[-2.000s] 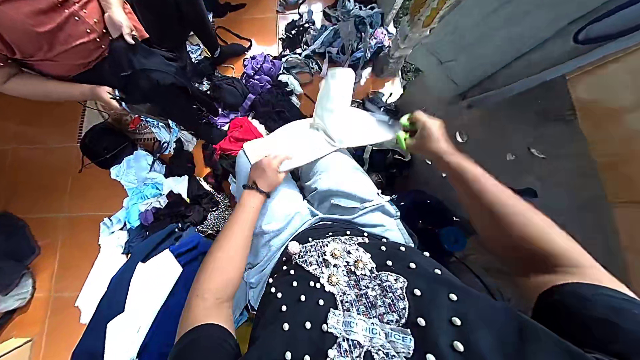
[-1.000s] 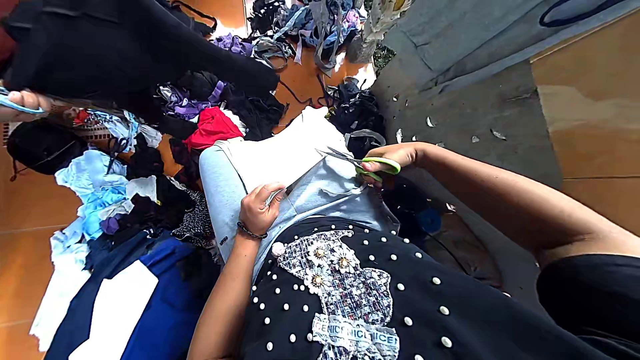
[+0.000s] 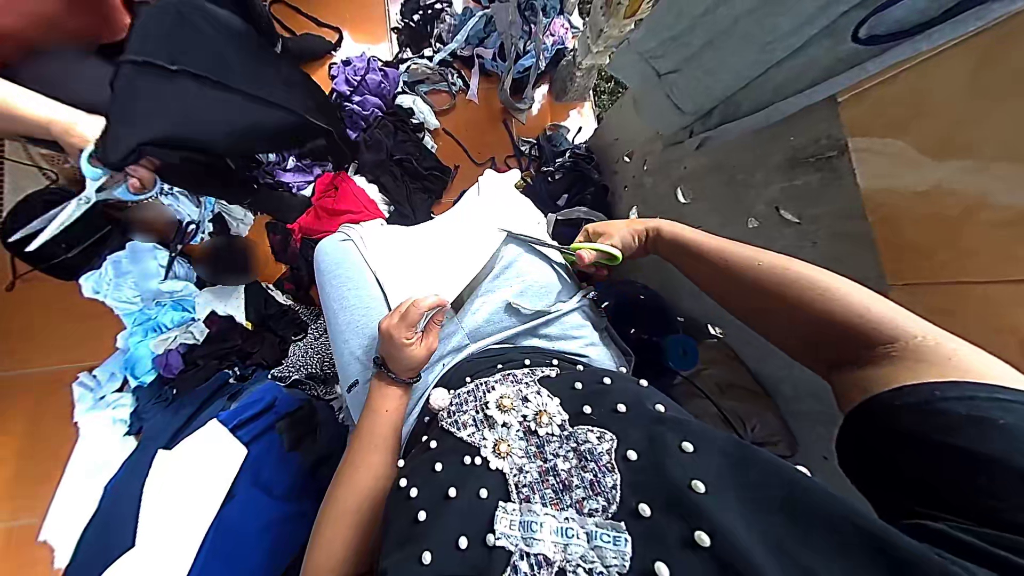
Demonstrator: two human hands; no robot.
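White fabric (image 3: pixel 456 248) lies across my lap, over light grey trousers (image 3: pixel 344 296). My left hand (image 3: pixel 412 336), with a dark bracelet at the wrist, pinches the near edge of this fabric. My right hand (image 3: pixel 612 244) holds green-handled scissors (image 3: pixel 596 254), their blades pointing left at the right edge of the white fabric. Whether the blades are parted around the cloth is hard to tell. Fingers of my right hand are partly hidden by the handles.
At upper left another person's hand (image 3: pixel 72 132) holds blue-handled scissors (image 3: pixel 100 192) beside black cloth (image 3: pixel 216 88). Heaps of fabric lie left, with red cloth (image 3: pixel 336 204), blue cloth (image 3: pixel 268 448) and purple cloth (image 3: pixel 364 88). Fabric strips (image 3: pixel 512 48) lie ahead; grey sheeting (image 3: pixel 720 64) is at upper right.
The white fabric, earlier stretched out ahead with a strip standing up, now lies lower on my lap. My right hand has come in closer with the scissors. The other person's black cloth has been raised.
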